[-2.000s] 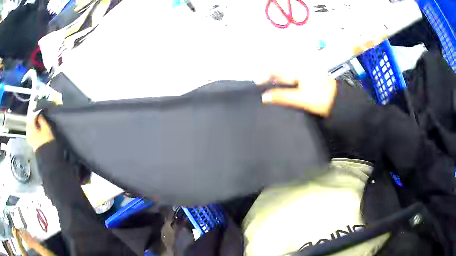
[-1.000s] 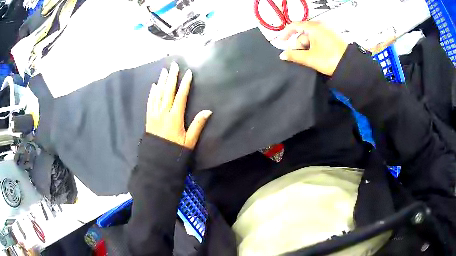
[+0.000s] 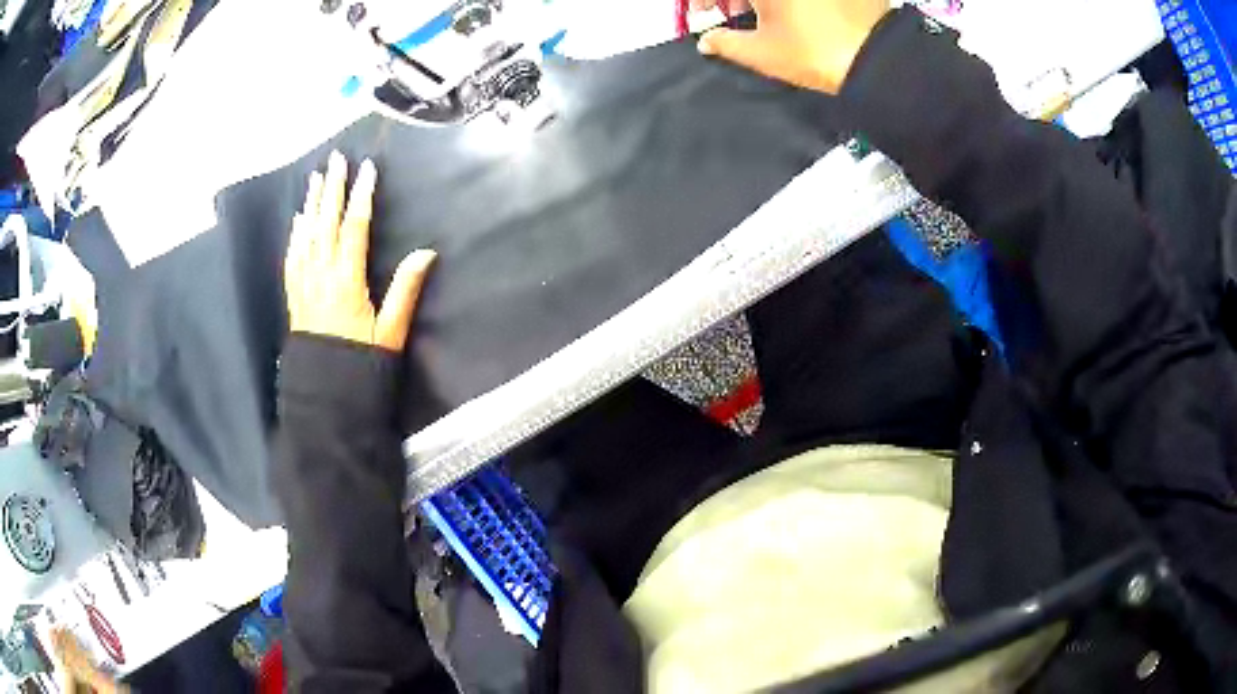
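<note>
A large dark grey garment panel (image 3: 583, 231) lies spread over the white table, up to the sewing machine's needle area (image 3: 509, 88). My left hand (image 3: 339, 264) lies flat on the panel, left of the machine head, palm down with the thumb apart. My right hand (image 3: 794, 38) is at the panel's far right edge, fingers bent, partly cut off by the top of the picture. A bit of red (image 3: 684, 16) shows beside its fingertips. Whether the fingers pinch the cloth or the red thing is unclear.
The table's front edge carries a measuring tape (image 3: 665, 325). Below it is a blue crate (image 3: 495, 542); another blue crate (image 3: 1207, 82) stands at the upper right. A crumpled black bundle (image 3: 160, 495) lies at the left. Another person's hand (image 3: 79, 664) shows at the lower left.
The panel, first held up between both hands, was laid on the table and has since moved away from me, uncovering the front edge. My left hand moved left and my right hand moved up.
</note>
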